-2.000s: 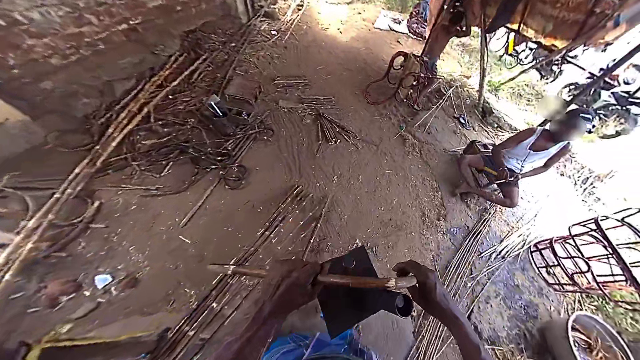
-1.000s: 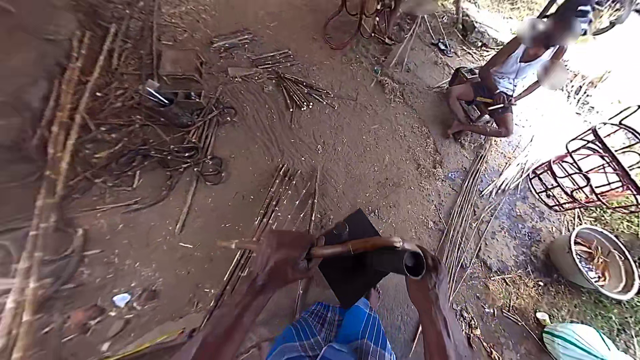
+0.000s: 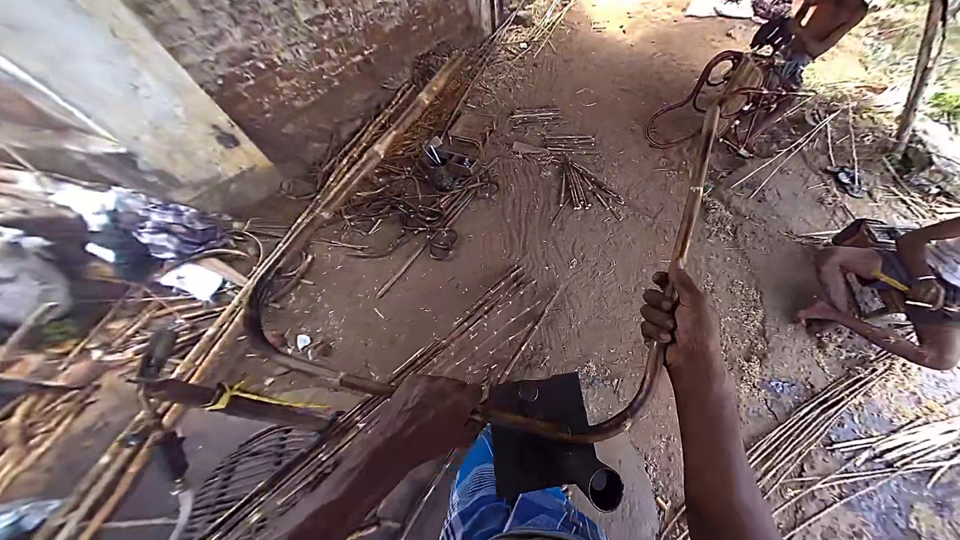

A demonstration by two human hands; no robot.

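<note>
One long cane pole (image 3: 551, 429), bent into curves, crosses low in front of me. My left hand (image 3: 442, 412) is closed around its lower stretch. Farther right, my right hand (image 3: 679, 319) grips the same pole where it rises steeply toward the top right. The pole bends sharply between my hands and curves up again at the left. Beneath it is a dark metal plate (image 3: 536, 397) with a short open pipe (image 3: 604, 489) at its lower right, above blue checked cloth (image 3: 480, 487).
A person (image 3: 885, 285) sits at the right; another (image 3: 817, 37) is at the top right beside curved cane frames (image 3: 686, 112). Canes (image 3: 465, 322) lie on the ground ahead, with bundles (image 3: 832, 412) at right. Long poles (image 3: 360, 165) and a bicycle handlebar (image 3: 161, 397) are at left.
My right hand has moved up and away from the plate and pipe. The pole, nearly level between my hands before, now curves sharply there. The view has swung left.
</note>
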